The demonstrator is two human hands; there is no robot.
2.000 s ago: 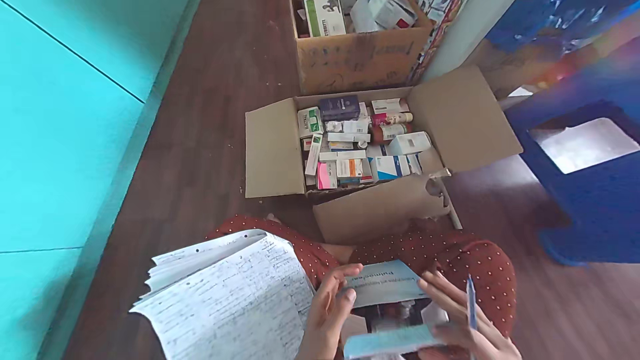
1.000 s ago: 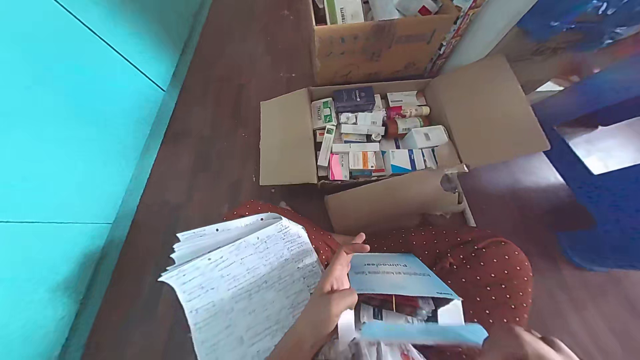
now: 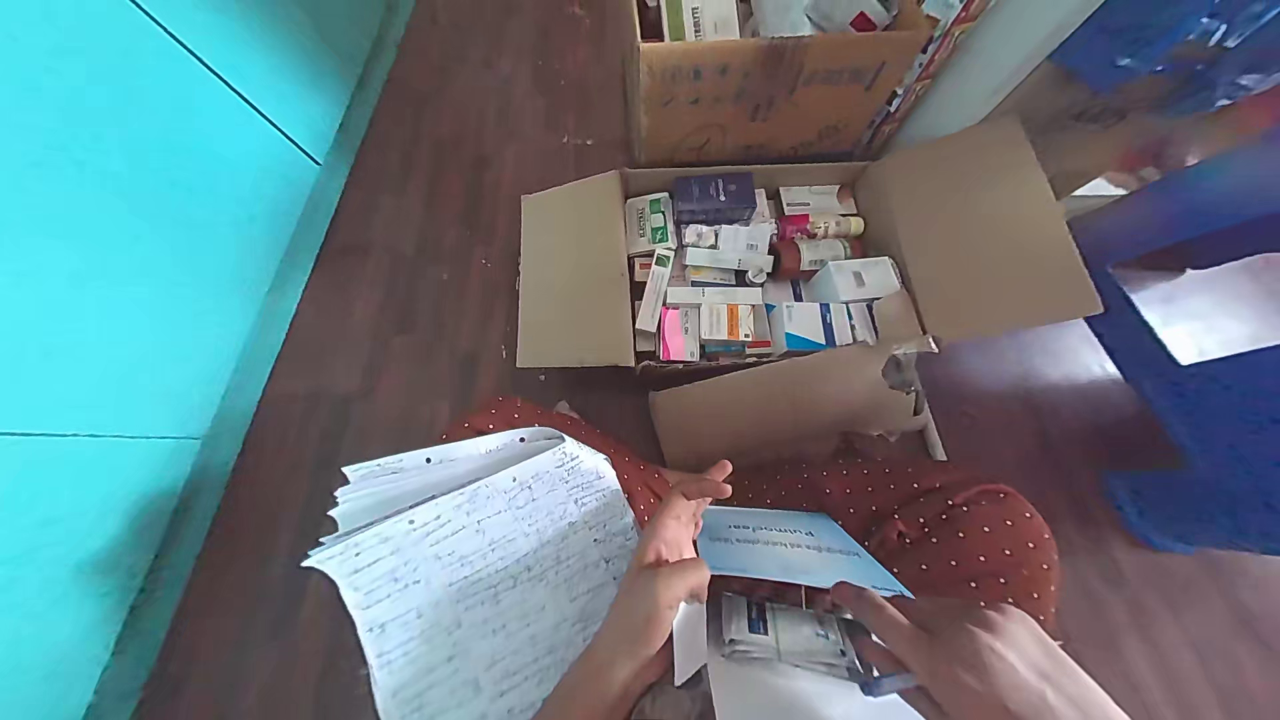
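Observation:
A small carton with a raised pale blue lid [image 3: 790,545] lies open in the lap, with foil or plastic packets [image 3: 785,635] inside it. My left hand [image 3: 668,575] holds the carton's left side, thumb by the edge and fingers along the lid. My right hand [image 3: 960,640] is at the carton's right side, its fingertips at the lid's lower corner, with a pen [image 3: 888,684] under the fingers. How firmly the right fingers grip is hard to see. Left of the carton rests a stack of handwritten sheets [image 3: 490,580], its top pages folded back.
An open cardboard box [image 3: 575,275] full of medicine cartons and bottles stands on the floor ahead, one flap [image 3: 790,405] folded toward me. Behind it is another filled cardboard box [image 3: 750,100]. A turquoise panel [image 3: 120,250] runs along the left, and a blue object [image 3: 1210,420] is at the right.
My right hand has come back to the carton from the lower right. The pale blue front flap seen across the carton's near side has moved out of sight, and the packets inside show more.

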